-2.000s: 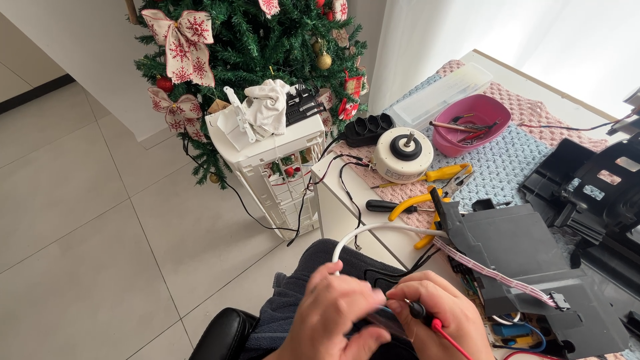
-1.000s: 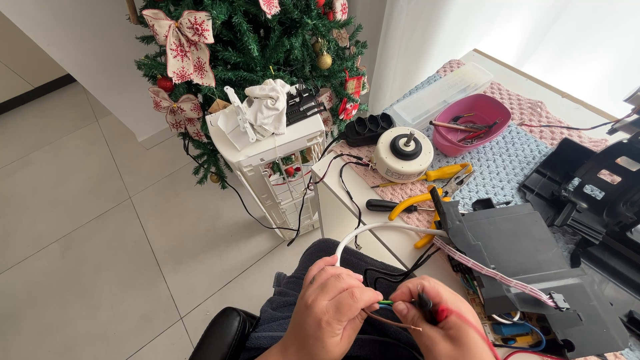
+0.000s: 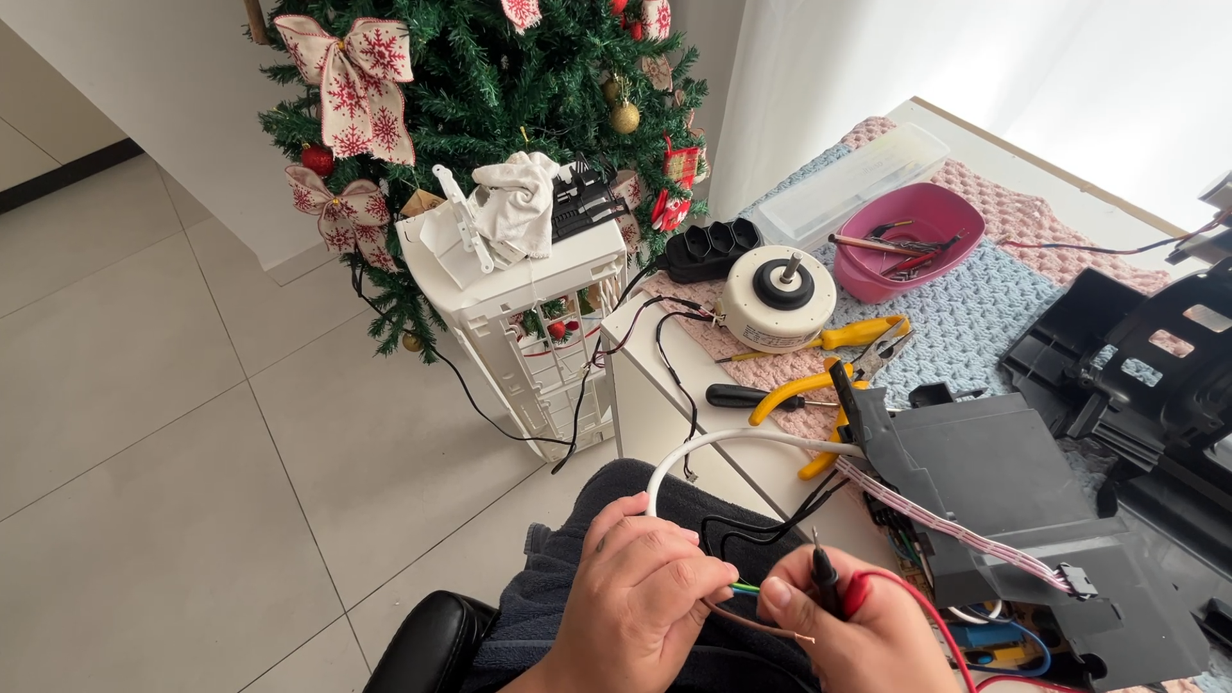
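Note:
My left hand [image 3: 640,587] grips the end of a white sheathed power cable [image 3: 731,438] that arcs out of a dark grey plastic housing [image 3: 991,472]. Green, blue and brown insulated wires leave the sheath between my hands; the brown wire [image 3: 760,626] hangs lower, its copper end bare. My right hand [image 3: 847,616] pinches the green and blue wires at their far part, fingertips hiding the ends. A black test probe [image 3: 825,577] with a metal tip pointing up is also held in it, and a red lead [image 3: 924,602] runs from that hand to the lower right.
A fan motor [image 3: 778,298], yellow-handled pliers [image 3: 799,390], a black-handled screwdriver [image 3: 751,397] and a pink bowl of small tools [image 3: 905,241] lie on the table. A power strip [image 3: 710,250] sits behind. Left stands a white plastic frame [image 3: 520,318] before a Christmas tree [image 3: 500,106].
Two seconds ago my hands were closer together over the wires. The green and brown wires show between them from the second earlier frame on.

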